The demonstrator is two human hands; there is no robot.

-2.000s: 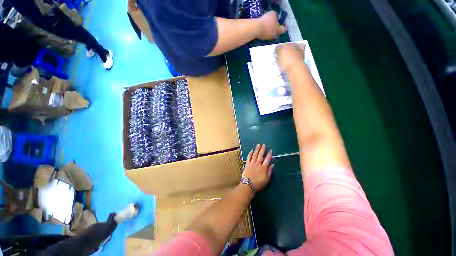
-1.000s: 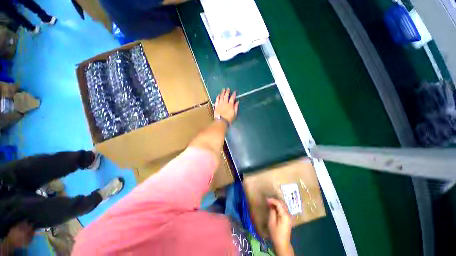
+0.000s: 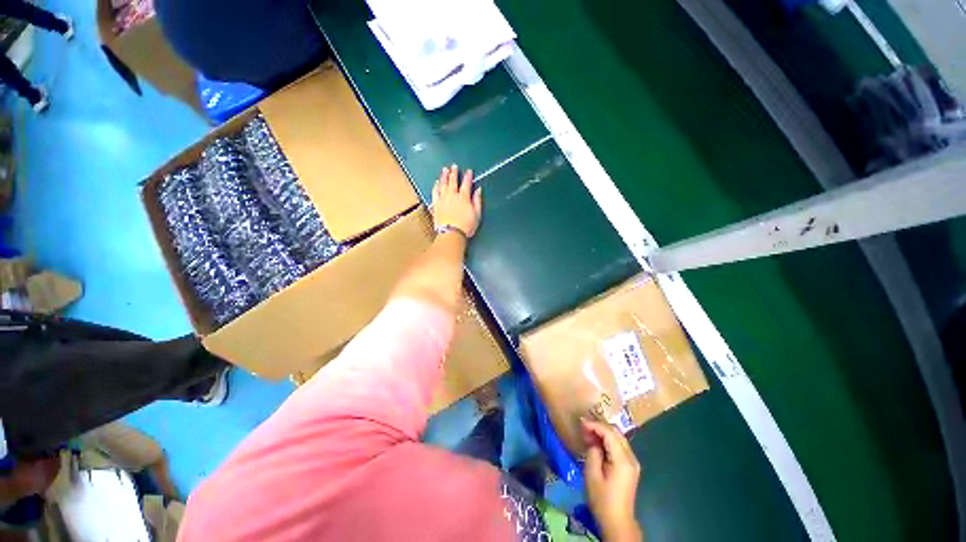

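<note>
The brown taped carton with a white label lies on the green bench at the lower middle. A small white card with blue print shows at its near edge. My right hand is at that edge, fingers bent, fingertips close to the card; whether they grip it cannot be told. My left hand lies flat and empty on the bench, fingers spread, left of the carton's far side. White printed sheets lie in an overlapping pile farther up the bench.
A large open carton of shiny black-silver bagged rows stands against the bench's left side. A pale metal rail divides bench from green belt; a metal bar crosses the belt. People stand at the left and top.
Over two seconds, my right hand has left the white sheets and come back to the taped carton. The small card now shows at its edge. My left hand stays on the bench; the view has shifted.
</note>
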